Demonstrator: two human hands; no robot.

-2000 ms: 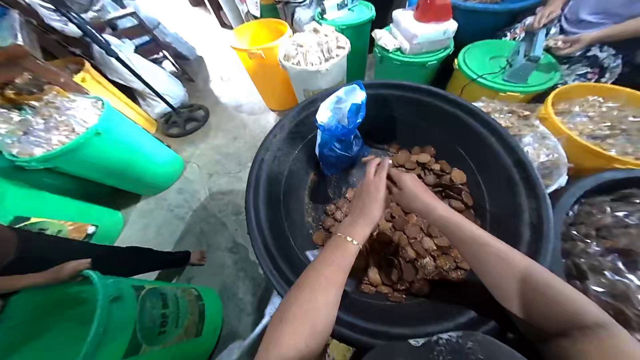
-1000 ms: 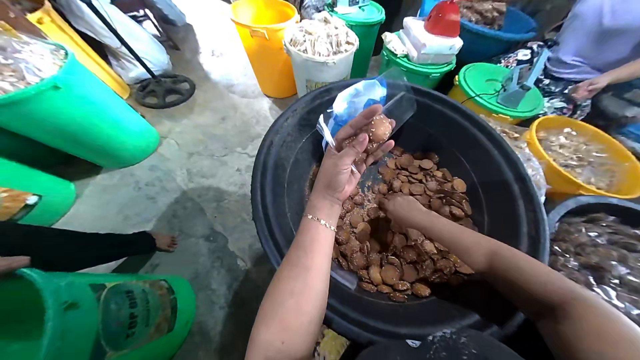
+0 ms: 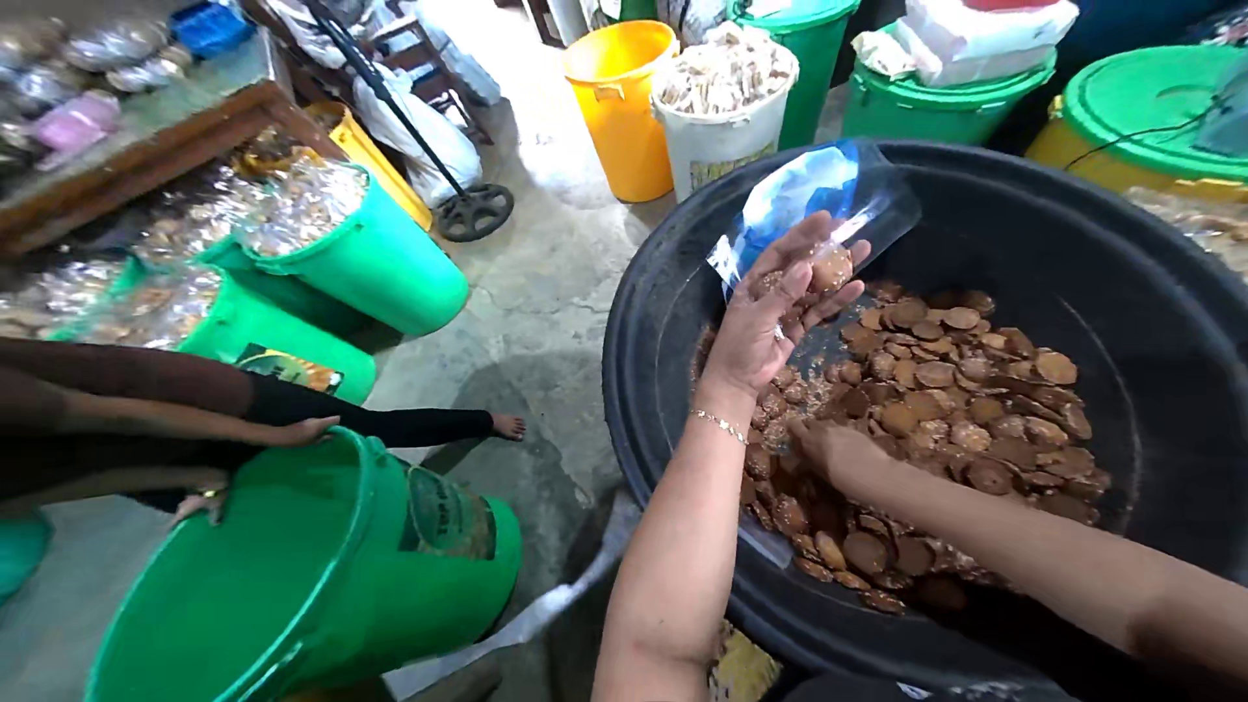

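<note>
A large round black plastic tub (image 3: pixel 1160 322) holds a heap of flat, round brown cookies (image 3: pixel 916 409), some dotted with pale seeds or crumbs. My left hand (image 3: pixel 780 302), with a bracelet on its wrist, is palm up over the tub's left part and holds a few of the cookies (image 3: pixel 831 270). Just behind its fingers are a blue-and-white plastic packet (image 3: pixel 799 200) and clear plastic bags (image 3: pixel 892 210) against the tub's far wall. My right hand (image 3: pixel 838 453) reaches down into the cookies at the left side of the heap; its fingertips are partly hidden.
At the left, a person's hands (image 3: pixel 210 492) hold a tilted green bin (image 3: pixel 390 546). Beyond are green bins (image 3: pixel 380 253) of bagged goods, a wheeled frame (image 3: pixel 473 213), a yellow bin (image 3: pixel 624 107) and a white bucket (image 3: pixel 726 117) of pale pieces. Lidded green bins (image 3: pixel 951 97) stand behind the tub.
Two seconds ago my hands were together beside the blue packet; now they are apart, the left palm up with cookies, the right down in the heap. The view has swung left.
</note>
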